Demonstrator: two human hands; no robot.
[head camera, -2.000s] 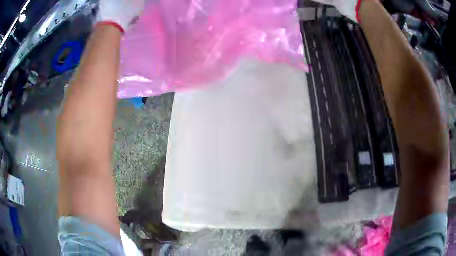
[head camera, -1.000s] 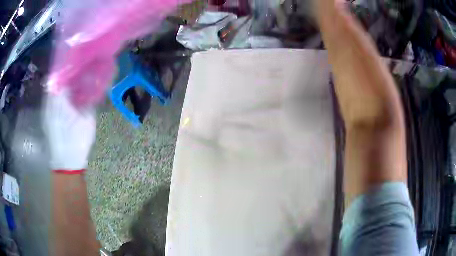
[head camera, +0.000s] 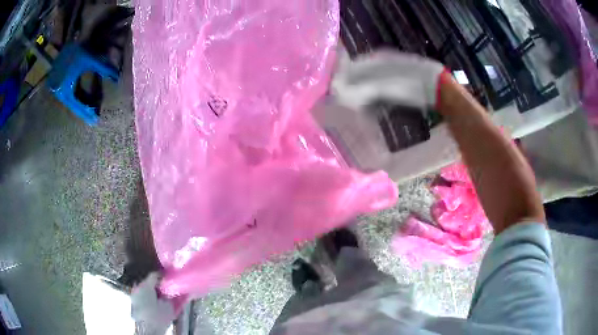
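A large pink plastic bag (head camera: 236, 131) lies spread over the table, with a small black triangular mark on it. Its near edge is bunched and blurred. My left hand (head camera: 154, 304), in a white glove, is low at the left and grips the bag's near left corner. My right hand (head camera: 387, 80), gloved and blurred, is at the bag's right edge, above the black parts; its fingers are too blurred to tell if they hold film. Long black parts (head camera: 410, 124) lie in rows at the right, some with white labels (head camera: 492, 73).
Crumpled pink bags (head camera: 452, 219) lie below the table's near edge. A blue stool (head camera: 82, 78) stands on the floor at upper left. A white box-like item (head camera: 105, 304) is beside my left hand. The beige table cover (head camera: 544, 118) shows at right. More pink film (head camera: 588, 62) is at the right rim.
The pink bag has come from the upper left down across the table towards me. My left hand has moved down to the near left. The view has shifted, showing more black parts and the pink heap.
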